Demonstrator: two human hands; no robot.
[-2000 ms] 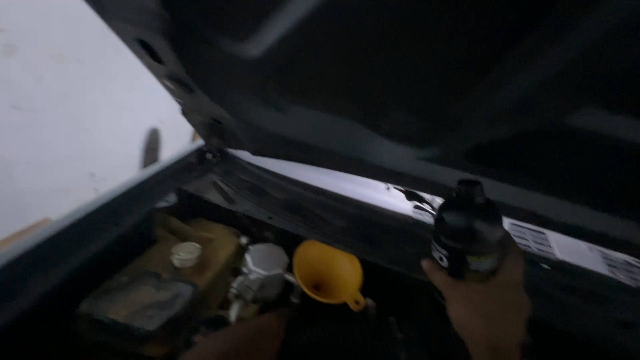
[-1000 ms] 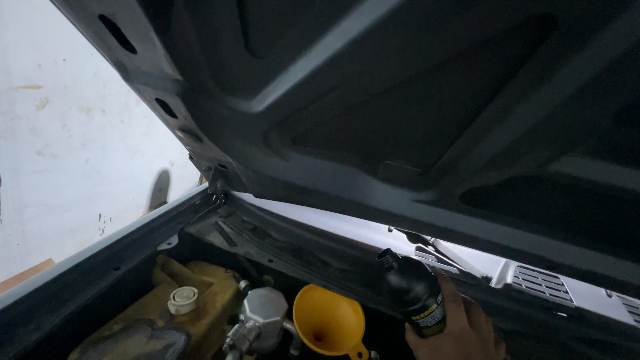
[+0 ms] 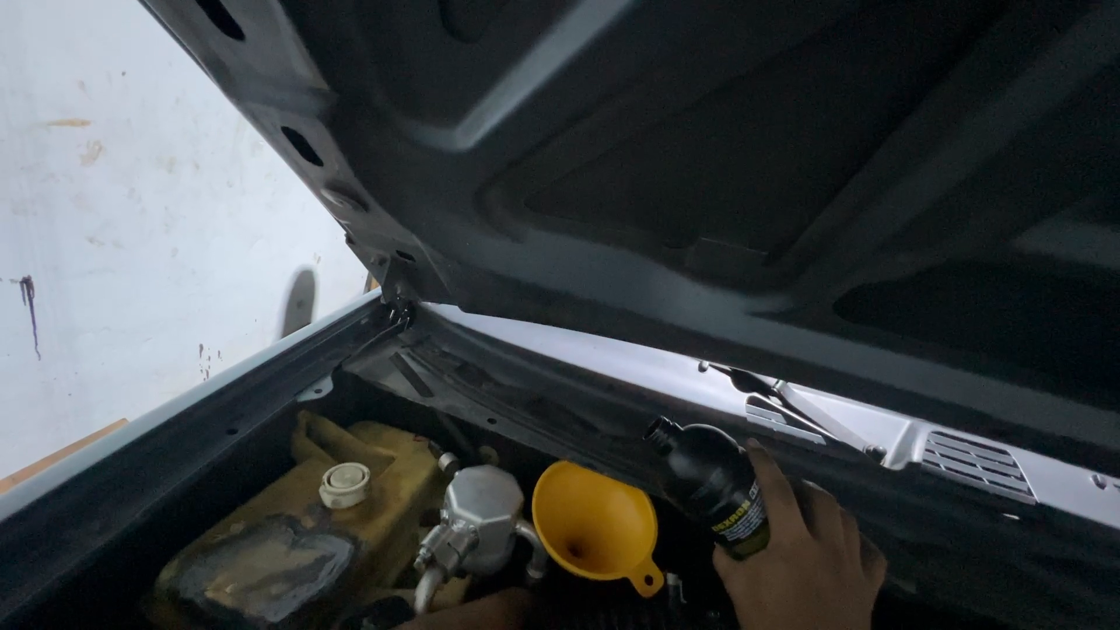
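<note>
My right hand (image 3: 805, 551) is closed around a black plastic bottle (image 3: 704, 477) that bears a label with writing. The bottle leans left, its uncapped neck up and to the left, beside a yellow funnel (image 3: 595, 516). The funnel's wide mouth faces up; its lower end is hidden. Part of my left hand (image 3: 486, 610) shows at the bottom edge, below a silver metal canister with pipes (image 3: 481, 512); its fingers and anything they hold cannot be made out. Left of the canister sits a yellowed plastic reservoir (image 3: 385, 477) with a white cap (image 3: 345, 485).
The raised hood (image 3: 656, 201) of a vehicle slopes over the engine bay. A fender edge (image 3: 201, 376) runs along the left, by a stained white wall (image 3: 131, 201). Behind the bay lie a wiper arm (image 3: 814, 411) and a vented cowl grille (image 3: 978, 464).
The bottle, upright two seconds ago, has moved left toward the funnel in my right hand and now tilts left. The view has shifted.
</note>
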